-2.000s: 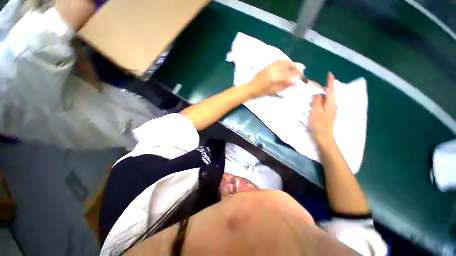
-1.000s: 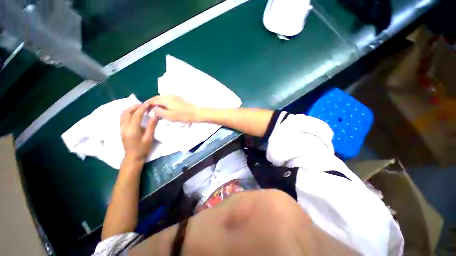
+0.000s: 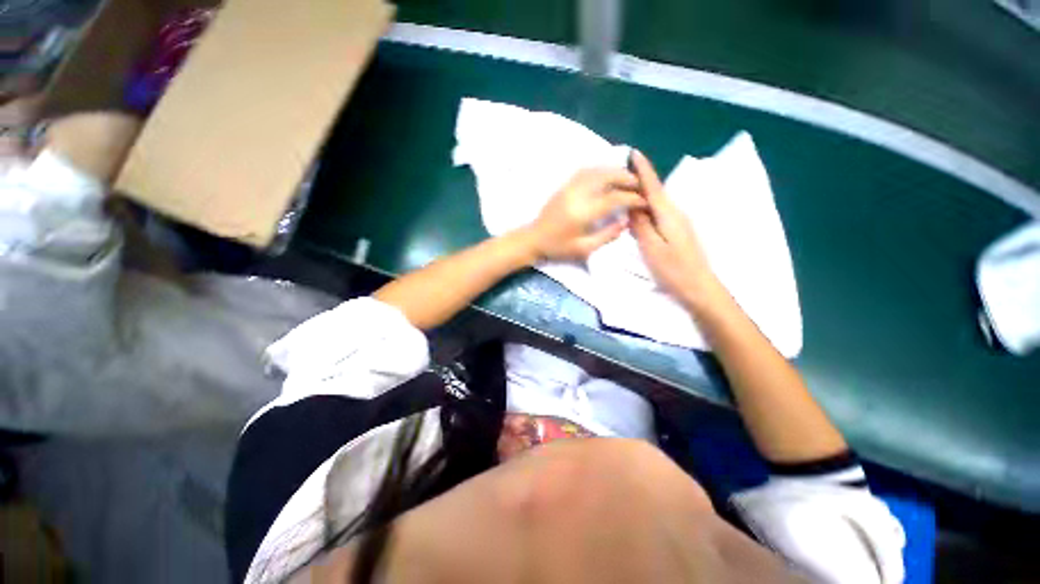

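A creased white cloth point(image 3: 747, 240) lies on the dark green table, with pointed corners to the left and right of my hands. My left hand point(image 3: 587, 215) is over its middle, fingers curled and pinching a bit of cloth. My right hand point(image 3: 671, 237) meets it from the right, index finger stretched up and thumb near the left fingertips. The fingertips touch or overlap, so whether a small part is between them is hidden.
A tan carton flap point(image 3: 257, 114) stands at upper left, beside a person's sleeve point(image 3: 51, 217) and pale trousers. A metal strip point(image 3: 730, 89) and grey upright cross the far side. A white moulded item point(image 3: 1013, 285) lies far right. A blue stool point(image 3: 912, 536) shows lower right.
The camera view has swung left and back, bringing the carton and person into view again. My hands stay together over the cloth; my right index finger is now stretched out.
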